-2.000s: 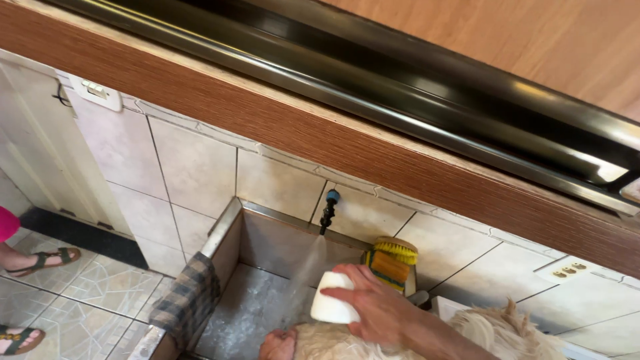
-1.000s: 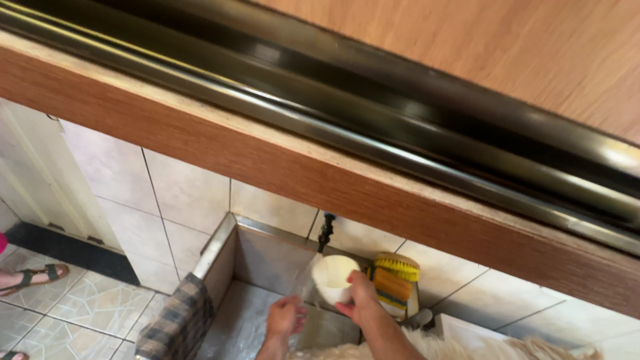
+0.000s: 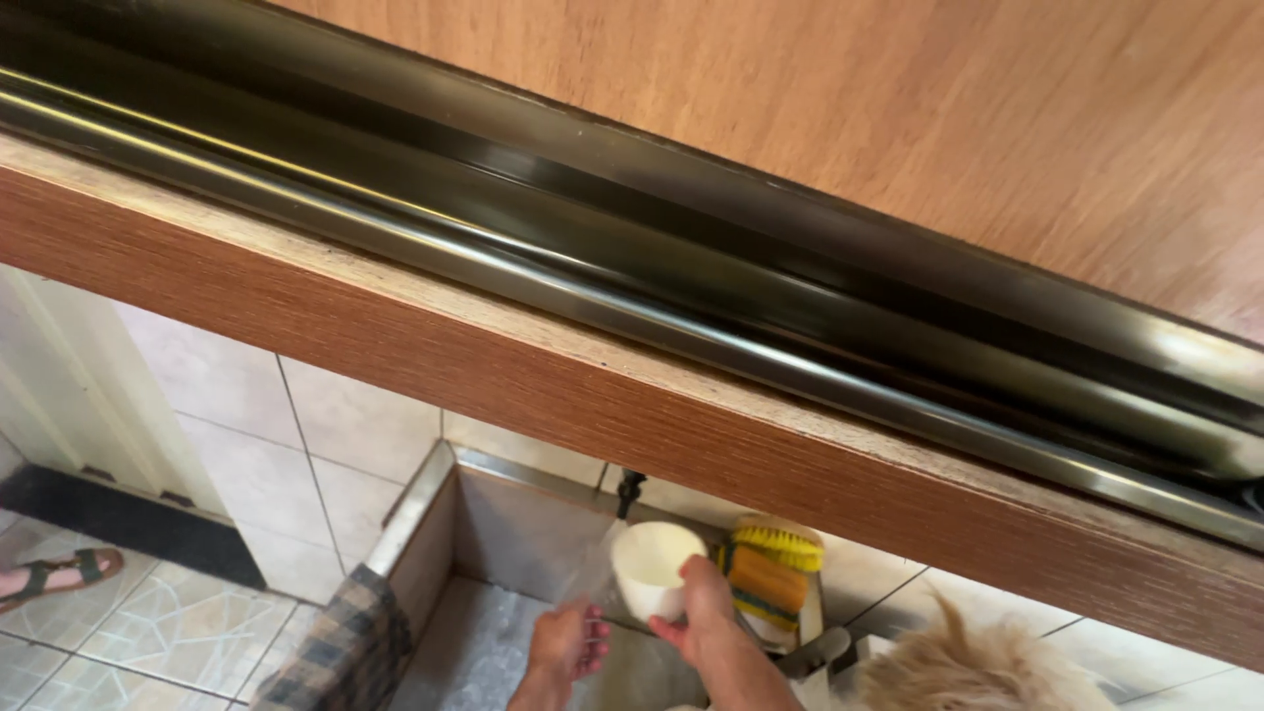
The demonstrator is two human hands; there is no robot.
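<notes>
A white plastic cup [image 3: 647,578], its mouth tilted up, is in my right hand [image 3: 703,602], with the fingers around its right side. Water sprays from the black tap [image 3: 629,491] on the tiled wall and falls just left of the cup. My left hand [image 3: 565,642] is under that spray, fingers slightly curled and apart, with no object seen in it. Both hands are over the tiled basin [image 3: 494,622]. Pale shaggy fur [image 3: 973,662] shows at the lower right; what it belongs to is not fully visible.
A yellow brush [image 3: 780,545] and an orange sponge [image 3: 768,590] stand at the basin's back right. A checked cloth [image 3: 341,642] hangs over its left wall. The wooden cabinet edge [image 3: 592,375] crosses above. At far left is another person's sandaled foot [image 3: 64,578].
The cup, earlier held bottom outward over pale fur, has turned mouth up beside the water. My left hand has risen into the spray. The view has shifted, with the cabinet covering more of the wall.
</notes>
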